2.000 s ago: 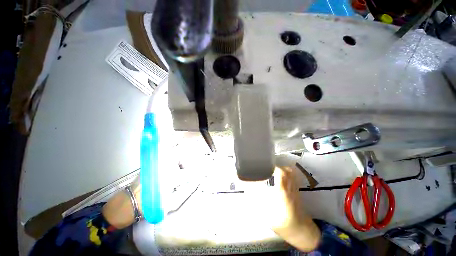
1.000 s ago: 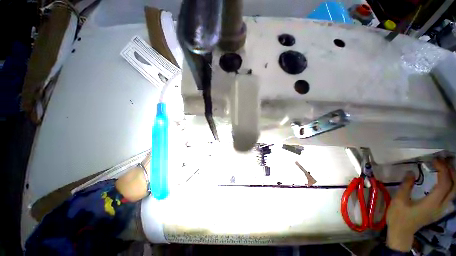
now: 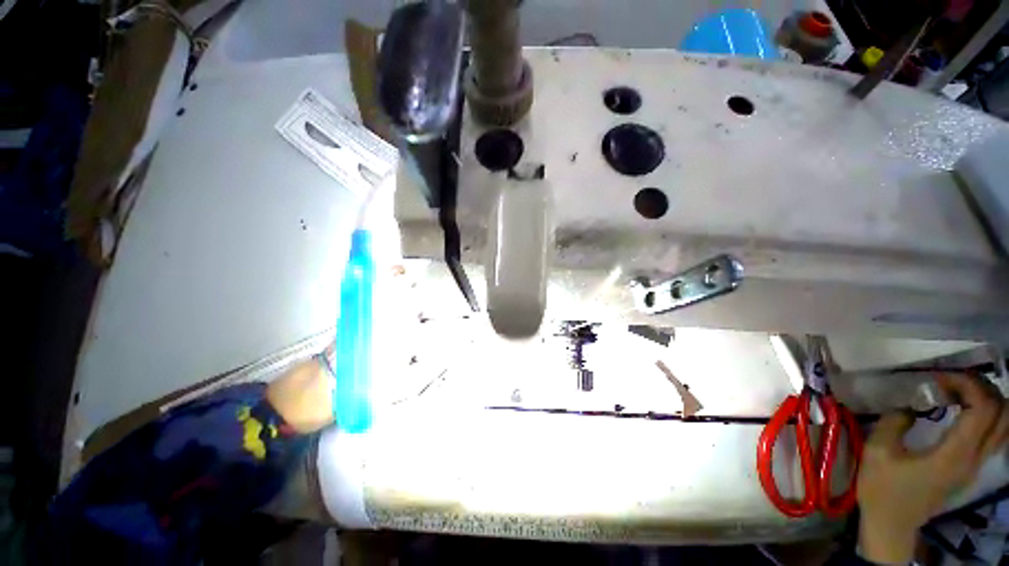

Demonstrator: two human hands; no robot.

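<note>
The off-white sewing machine head (image 3: 763, 249) spans the upper middle; its needle area lies in glare. My left forearm comes from the lower left. My left hand (image 3: 301, 396) shows mainly at the wrist; its fingers are lost behind the blue tube (image 3: 354, 343) and in the glare. My right hand (image 3: 913, 470) is at the far right, beyond the red-handled scissors (image 3: 813, 448). Its thumb and fingers are apart, around a small pale part (image 3: 925, 395); no grip on it shows. A brown wedge scrap (image 3: 679, 389) and dark bits lie on the bed.
A white slotted piece (image 3: 332, 142) lies upper left, beside a brown strip (image 3: 365, 66). More pale strips run under my left forearm. Brown pieces (image 3: 133, 111) stand at the far left edge. A blue object (image 3: 730, 35) and a reddish spool (image 3: 808, 35) are at the back right.
My right hand has gone from the needle area to the far right, past the scissors. The dark bits on the bed now show. My left arm has stayed near the blue tube. The view has shifted slightly.
</note>
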